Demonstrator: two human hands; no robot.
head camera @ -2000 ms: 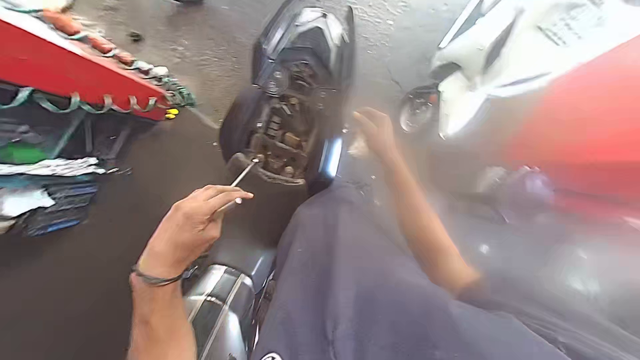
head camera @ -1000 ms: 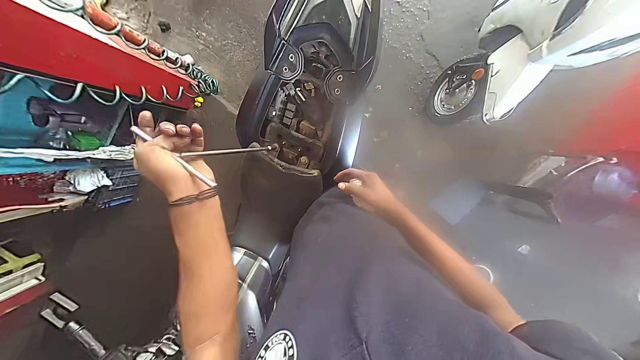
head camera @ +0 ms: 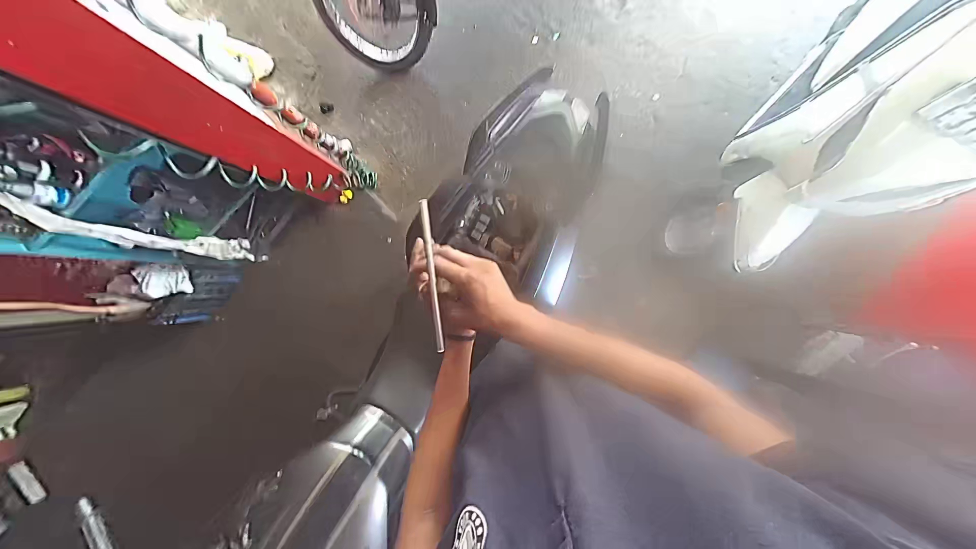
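A metal T-handle wrench (head camera: 432,274) shows its long crossbar, tilted slightly from upright; its shaft is hidden. My right hand (head camera: 484,293) is closed about the middle of the bar, over my left hand (head camera: 455,314). The left hand, with a dark band at its wrist, is mostly covered by the right and also appears closed on the wrench. Both hands are above the front edge of the seat (head camera: 400,347) of a motorcycle. Just beyond them lies the motorcycle's uncovered compartment (head camera: 488,221), with wiring and small blocks in it. Blur hides the wrench's lower end.
A red workbench (head camera: 175,99) with a coiled green hose (head camera: 252,179) and cluttered shelves stands at the left. A white scooter (head camera: 831,160) is at the right. Another wheel (head camera: 381,38) is at the top. The motorcycle's tank (head camera: 335,480) is at lower left.
The left hand has moved right with the wrench, from left of the seat to over its front edge. The right hand has moved left from beside the seat and joined it.
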